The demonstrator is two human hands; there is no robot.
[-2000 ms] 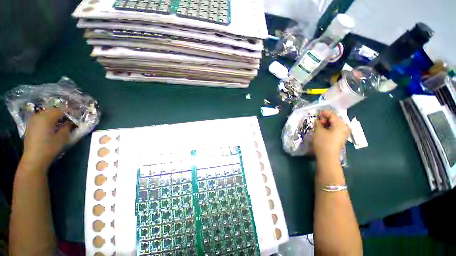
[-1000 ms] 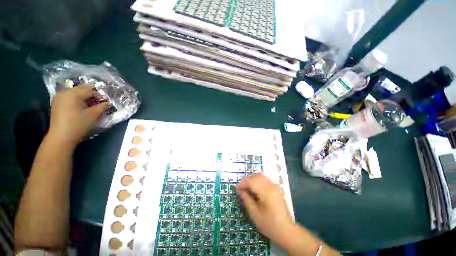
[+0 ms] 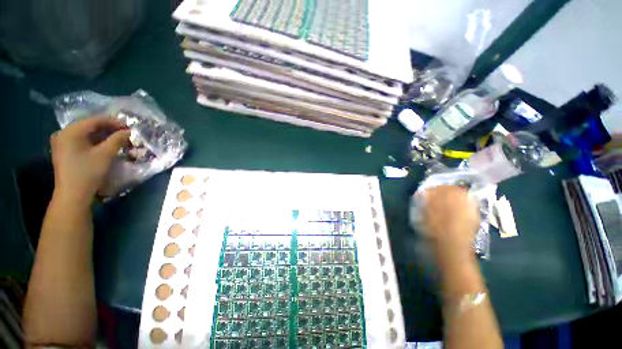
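Note:
A green PCB panel (image 3: 294, 272) with a grid of tiny boards lies on a white carrier board (image 3: 198, 238) in front of me. My left hand (image 3: 89, 153) is at the left parts bag (image 3: 164, 140), fingers bent over its small silvery pieces; whether it pinches one is hidden. My right hand (image 3: 448, 215) is blurred and lies over the right parts bag (image 3: 483, 235); its fingertips and anything in them cannot be made out.
A tall stack of carrier boards (image 3: 293, 88) stands behind the work. Clear bottles (image 3: 453, 112), a yellow item (image 3: 458, 154), white scraps (image 3: 505, 217) and a small white piece (image 3: 395, 172) lie at right. More stacked boards (image 3: 588, 238) stand at far right. A greyish translucent bag (image 3: 75, 34) is at back left.
My right hand went from the right bag to the panel, and is now back over the right bag. My left hand stays at the left bag and has shifted slightly.

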